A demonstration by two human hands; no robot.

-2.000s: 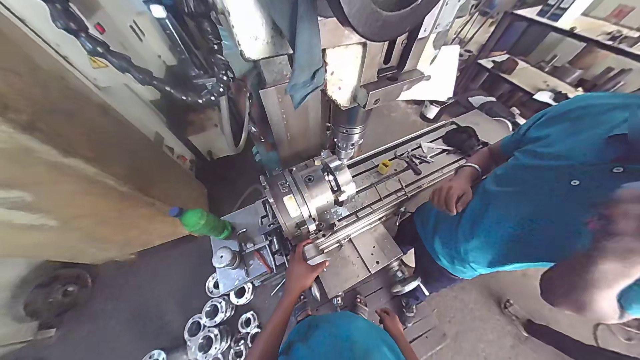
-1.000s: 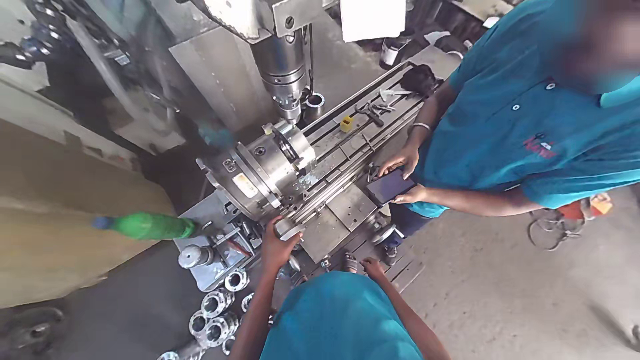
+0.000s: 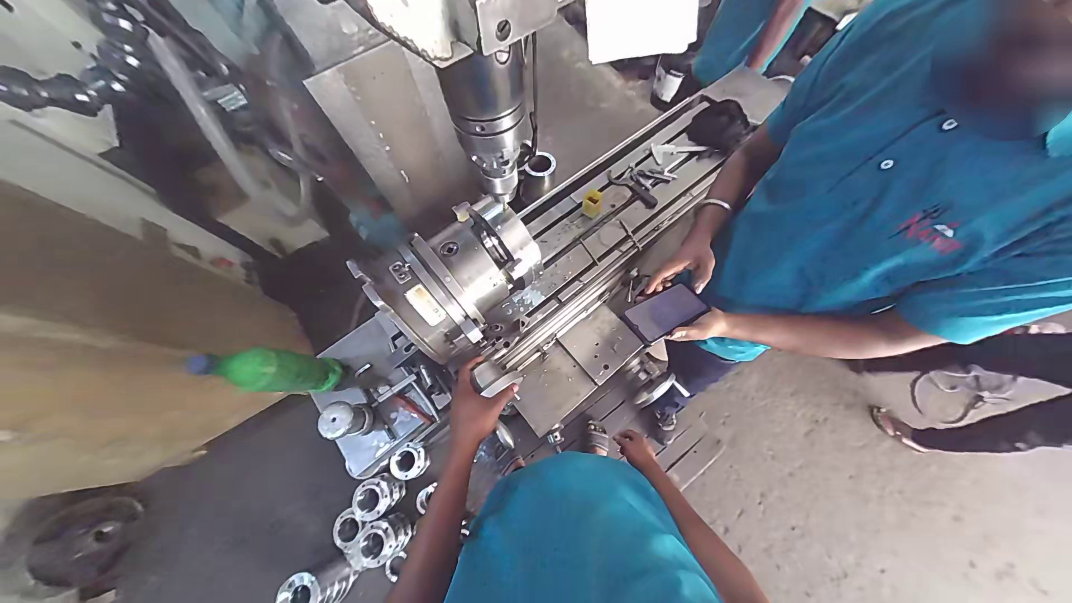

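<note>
My left hand (image 3: 479, 404) lies at the near left end of the milling machine's table, its fingers on a rounded metal end piece (image 3: 496, 379). My right hand (image 3: 636, 448) is low beside my shirt, near the machine's knee; whether it grips anything is unclear. Just beyond my left hand, an indexing head with a chuck (image 3: 452, 285) is mounted on the slotted table (image 3: 578, 251). Over the chuck's far side hangs the spindle with a tool holder (image 3: 494, 134). A yellow block (image 3: 592, 203) and several hand tools (image 3: 641, 186) rest on the table.
At right a co-worker in a teal shirt (image 3: 837, 209) holds a dark phone (image 3: 666, 312) over the table's front. A green bottle (image 3: 276, 369) and a metal tray (image 3: 368, 444) are at left. Several machined rings (image 3: 377, 496) lie below them. Another person stands partly visible behind.
The co-worker's hands have come together around a phone, which does not show in the earliest frame. The view has shifted closer to the chuck. My left hand stays at the table's end.
</note>
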